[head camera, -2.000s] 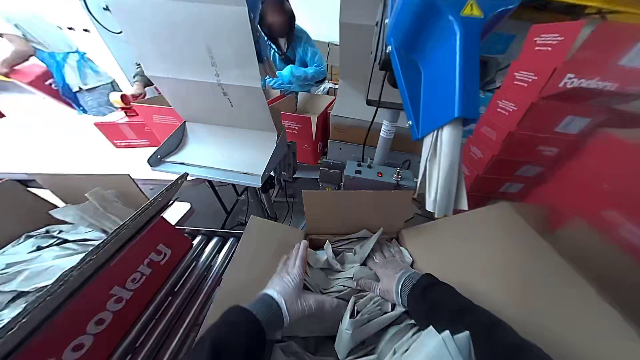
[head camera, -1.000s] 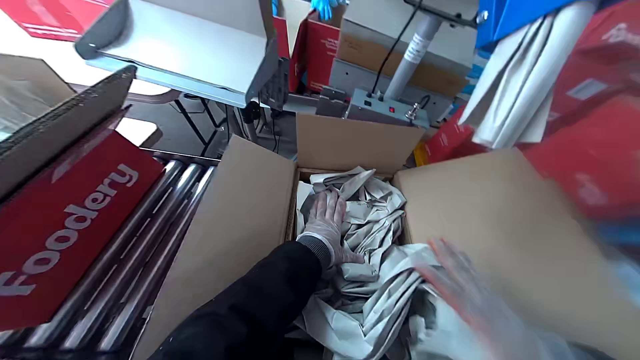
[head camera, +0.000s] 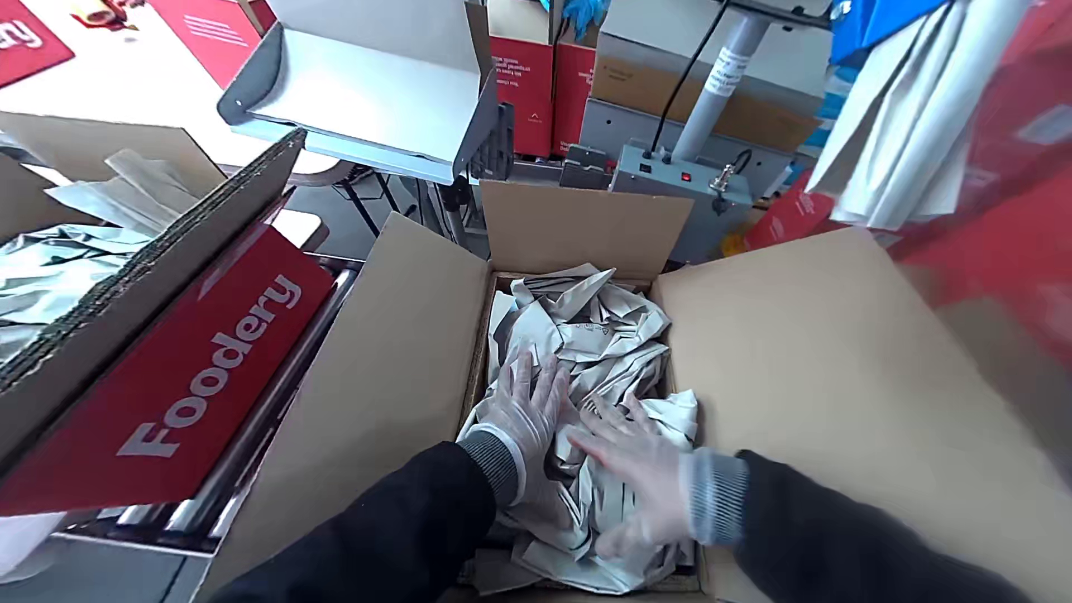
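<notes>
An unfolded-top cardboard box (head camera: 586, 222) stands in the middle with its flaps spread, filled with crumpled packing paper (head camera: 586, 335). Clear gloves cover both of my hands. Palm down, my left hand (head camera: 521, 414) rests on the paper near the box's left wall, fingers spread. My right hand (head camera: 641, 469), slightly blurred, lies over the paper to the right, fingers apart, its fingertips close to the left hand. Neither hand visibly grips the paper, though what lies under the palms is hidden.
At left a red printed box (head camera: 234, 360) holding more paper stands by a roller conveyor (head camera: 197, 502). Beyond are a metal tray stand (head camera: 368, 92) and a grey control box (head camera: 682, 180). Folded paper (head camera: 913, 126) hangs from a blue machine (head camera: 883, 29); red boxes (head camera: 1022, 209) rise at right.
My right hand, a blur at the box's right side one second ago, has moved left onto the paper. My left hand has come nearer to me. The view has tilted down since two seconds ago.
</notes>
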